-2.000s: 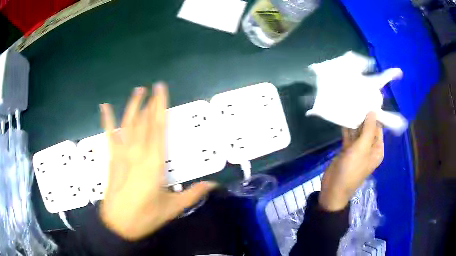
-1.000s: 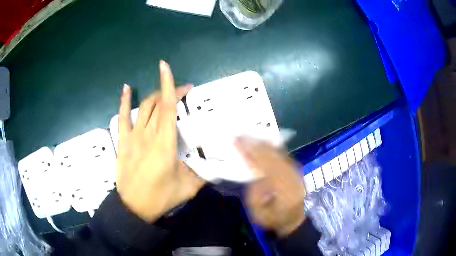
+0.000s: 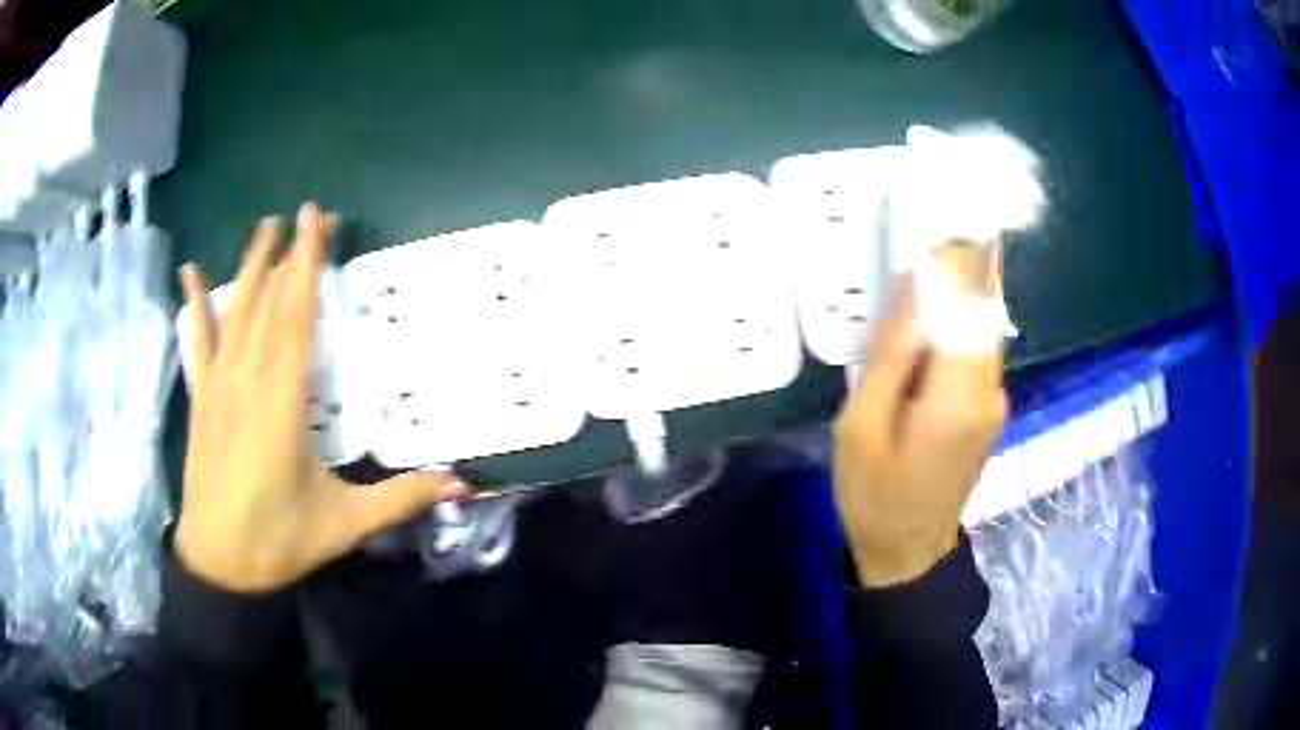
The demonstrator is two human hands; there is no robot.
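Observation:
Several white power strips (image 3: 670,292) lie flat in a slanting row on the dark green bench, sockets up, with short cords at their near edges. My left hand (image 3: 271,414) lies spread over the leftmost strip and holds nothing. My right hand (image 3: 920,414) grips a crumpled white wiping cloth (image 3: 984,186) over the rightmost strip and hides part of it. The cloth is blurred.
At the left, waiting strips (image 3: 107,107) stand on edge with bagged cords (image 3: 86,414) hanging down. The blue bin (image 3: 1212,471) at the right holds strips on edge and bagged cords. A clear bottle (image 3: 927,14) is cut off at the top edge. Blue sheets (image 3: 1212,129) lie at the far right.
My left hand has moved left to the leftmost strip. My right hand and the cloth have moved right and up to the rightmost strip. The view has shifted.

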